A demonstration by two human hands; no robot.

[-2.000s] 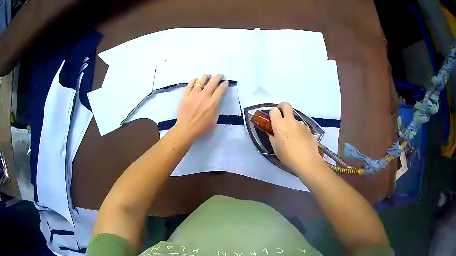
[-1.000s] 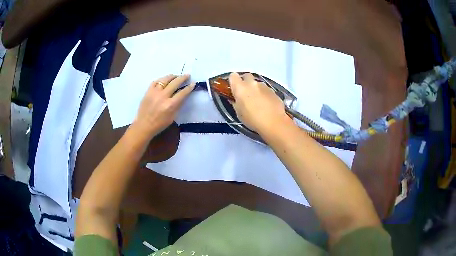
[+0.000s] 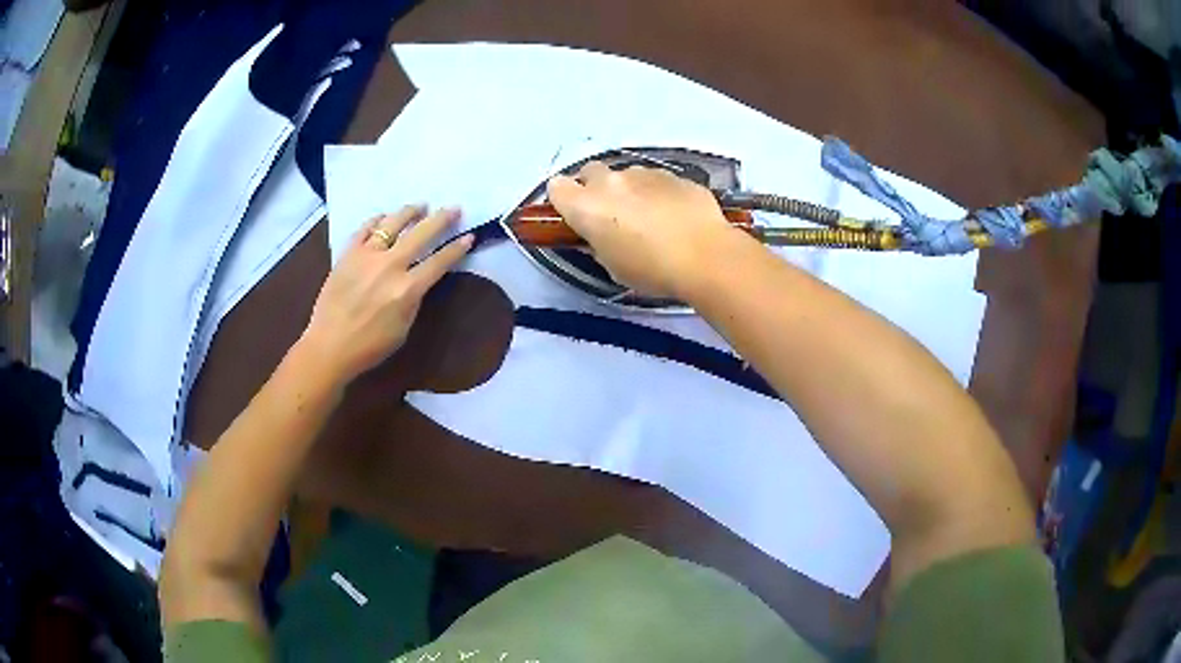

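Note:
The jacket front panel [image 3: 622, 427] lies with its white backing up across the pressing table. An open navy seam strip [image 3: 648, 347] runs along it, and a shorter navy seam [image 3: 486, 235] shows between my left hand and the iron's tip. My left hand [image 3: 376, 288] rests on the panel with fingertips at the short seam, above the armhole notch. My right hand [image 3: 635, 227] is closed on the orange-brown handle of the steam iron [image 3: 570, 272], which sits on the panel with its tip pointing left. My right hand and forearm hide part of the iron and the panel.
Waiting navy and white panels [image 3: 175, 259] are layered at the table's left. A rag-wrapped hose [image 3: 997, 231] runs from the iron to the right edge. White pieces with navy strips [image 3: 117, 499] hang at lower left. The brown table [image 3: 1036, 311] surrounds the panel.
The iron and my right hand have moved left along the short seam. My left hand has slid left toward the seam's end. The panel appears turned and shifted as the view moved.

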